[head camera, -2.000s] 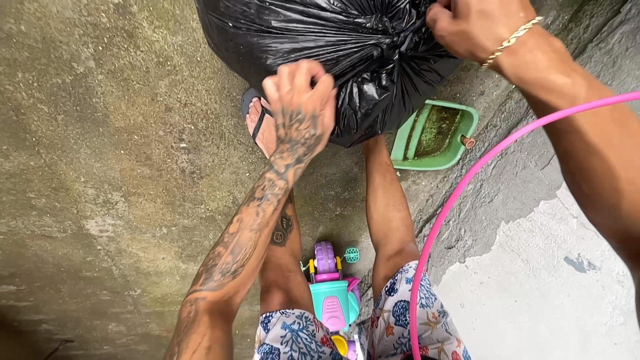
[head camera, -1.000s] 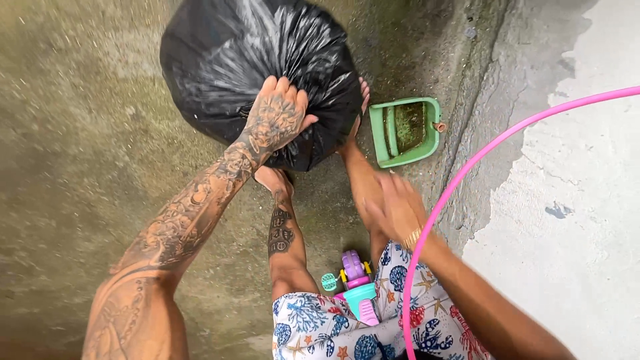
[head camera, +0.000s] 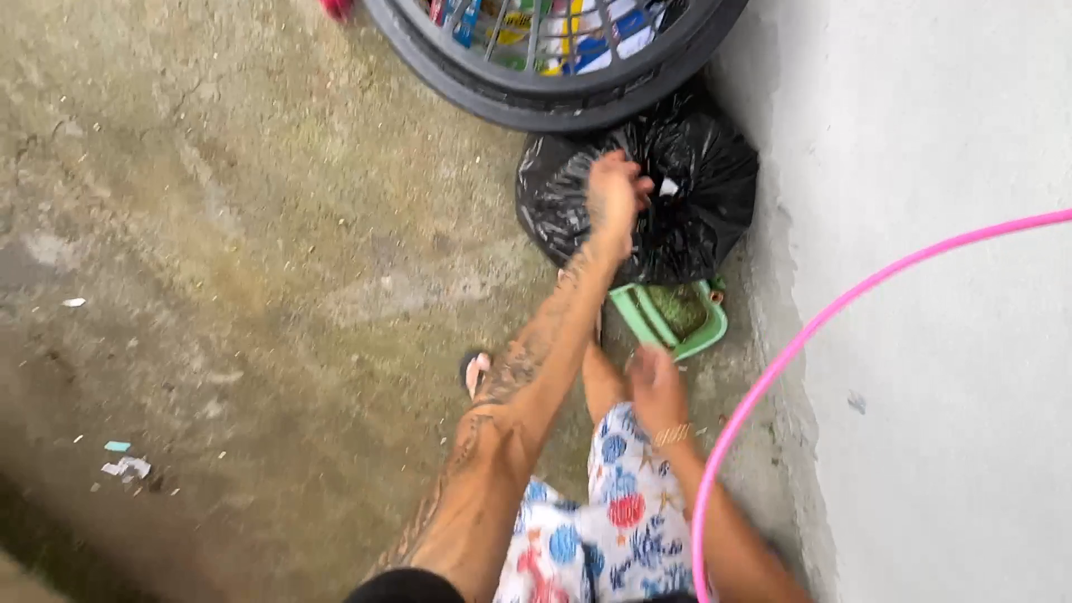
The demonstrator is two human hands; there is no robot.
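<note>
A black plastic garbage bag [head camera: 703,201], its gathered top facing up, rests on the ground against the wall. Over it reaches my left hand [head camera: 618,188], blurred, with its fingers apart and nothing visible in them; whether it touches the plastic is unclear. My right hand [head camera: 657,385], also blurred, is above my leg, just below a green plastic dustpan [head camera: 708,335]; its finger pose cannot be made out. Directly beyond the bag stands a dark plastic basket [head camera: 502,92] with slatted sides, holding colourful packaging [head camera: 586,38].
A pink hoop or tube [head camera: 804,335] arcs across the right side, in front of the grey-white wall [head camera: 938,402]. Scraps of paper [head camera: 127,467] lie on the rough concrete floor [head camera: 276,335] at the left. A red object [head camera: 337,8] shows at the top edge.
The black bag now sits beside the wall, partly over the dustpan; a second ago it stood left of it. My left hand has come off the bag's gathered top. The basket has come into view.
</note>
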